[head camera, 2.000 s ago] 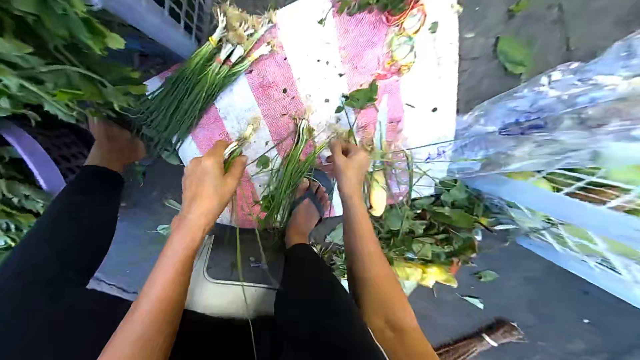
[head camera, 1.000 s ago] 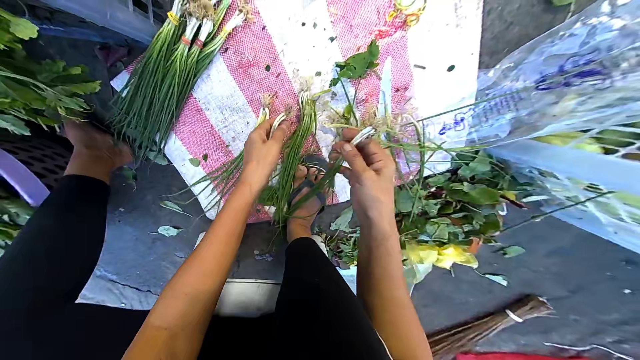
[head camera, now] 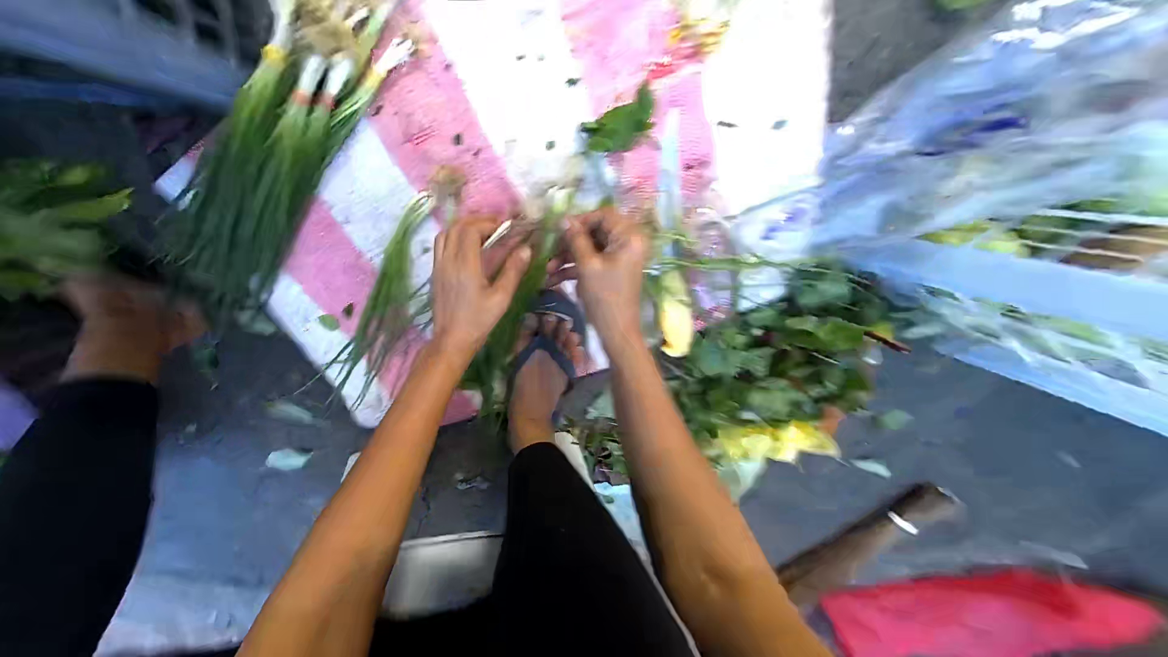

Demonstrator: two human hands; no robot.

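The view is blurred. My left hand (head camera: 474, 283) has its thumb and fingers closed around a thin white-stemmed green onion (head camera: 497, 234). Close on its right, my right hand (head camera: 607, 265) has bent fingers at the roots of the middle green onions (head camera: 538, 265); whether it grips one is unclear. Left of my left hand, a small loose group of green onions (head camera: 388, 283) lies on the pink-and-white striped woven sack (head camera: 474, 119). Banded bunches of green onions (head camera: 283, 164) lie at the sack's upper left. A green leaf (head camera: 623, 123) and a pale blade-like strip (head camera: 670, 173) lie above my right hand.
Leafy trimmings (head camera: 776, 356) are heaped right of my sandalled foot (head camera: 540, 374). Clear plastic (head camera: 967, 128) and a pale blue crate (head camera: 1022, 283) stand at the right. A tied brown broom-like bundle (head camera: 867, 538) and red cloth (head camera: 985, 616) lie lower right. Another crate (head camera: 137, 55) is upper left.
My right hand has moved left, close to my left hand. The white-stemmed stalks seen in it a second ago no longer show there. A small group of onions now lies left of my left hand.
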